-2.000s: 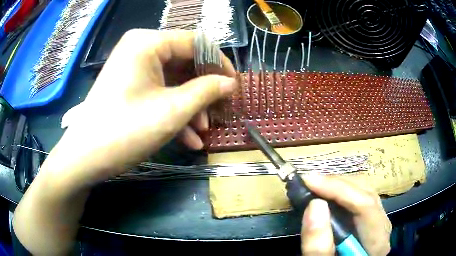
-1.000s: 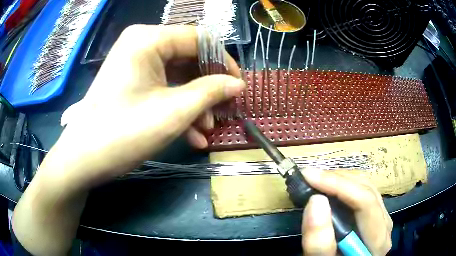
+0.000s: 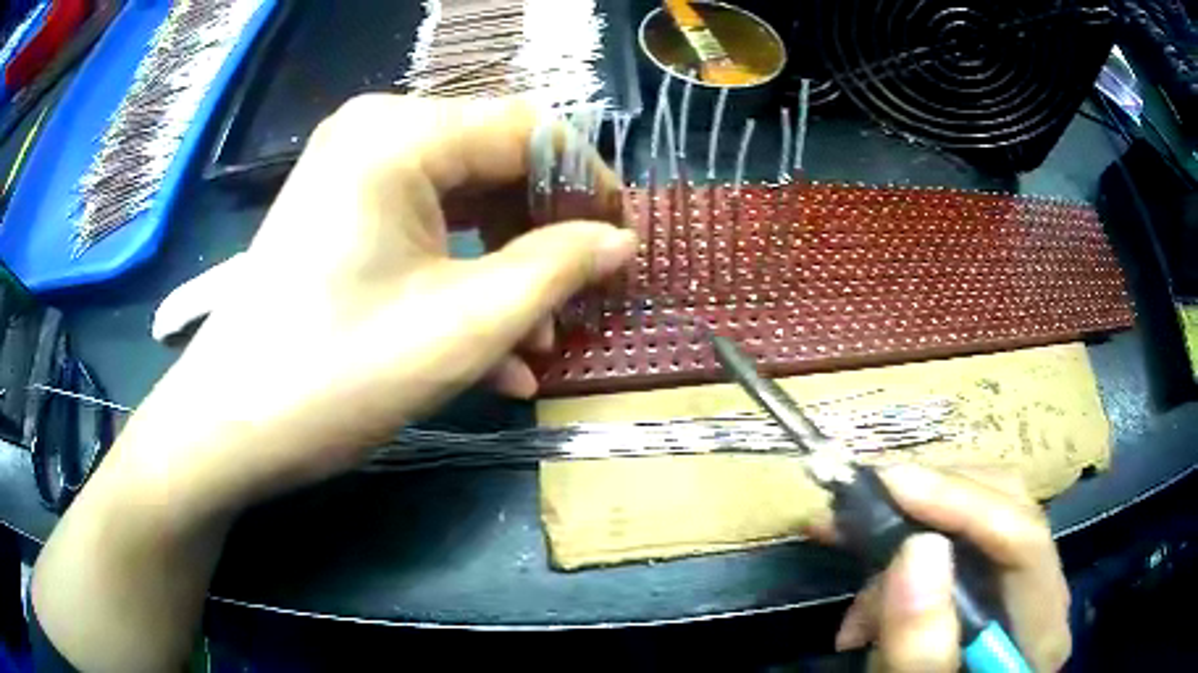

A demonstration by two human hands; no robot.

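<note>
My left hand pinches a bunch of thin wire leads, silvery at the top and brownish below, over the left end of a long dark-red pin block. Its fingers hide the leads' lower ends in part. Several leads stand up from the block just right of the fingers. My right hand holds a soldering iron like a pen. The iron's dark tip is near the block's front rows, right of the left hand; whether it touches is unclear.
A tan cardboard pad lies in front, with thin silver strands on it. Behind are a blue tray and a black tray, both holding leads, a flux pot with a brush, and a black fan. Dark-handled scissors lie left.
The iron and my right hand have moved right and down, its tip away from the leads at my left fingers. My left hand has stayed nearly in place, still holding the bunch.
</note>
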